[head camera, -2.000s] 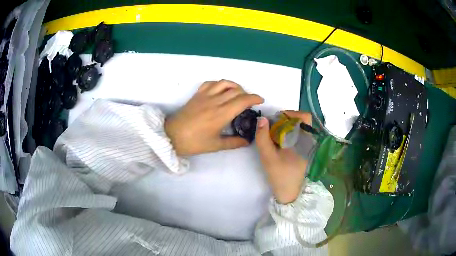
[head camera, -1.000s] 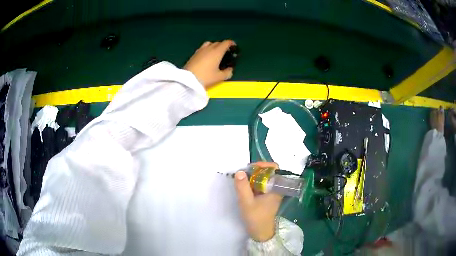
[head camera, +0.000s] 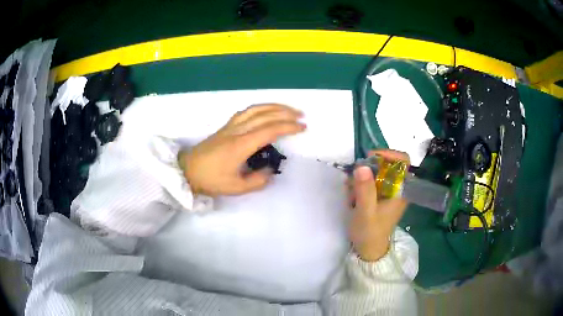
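My left hand (head camera: 237, 154) is slightly blurred over the white work sheet (head camera: 321, 129). A black round part (head camera: 265, 159) lies between its thumb and fingers, its left side hidden by the hand. My right hand (head camera: 376, 213) is closed around the dispensing syringe (head camera: 426, 193), thumb on top at the yellow-amber band. The thin needle (head camera: 330, 164) points left toward the black part, with a gap between them. The green cap (head camera: 454, 200) is at the syringe's rear.
A heap of black parts (head camera: 74, 145) lies left, with a white wipe (head camera: 71, 92) on it. At right are another wipe (head camera: 401, 114), a clear hose loop and the black controller (head camera: 487, 123). Beyond the yellow edge (head camera: 247, 43), the dark green conveyor (head camera: 185, 17) carries black parts.
My left hand has come back from over the conveyor to the work sheet, with a black part. My right hand still holds the syringe. The camera view has shifted.
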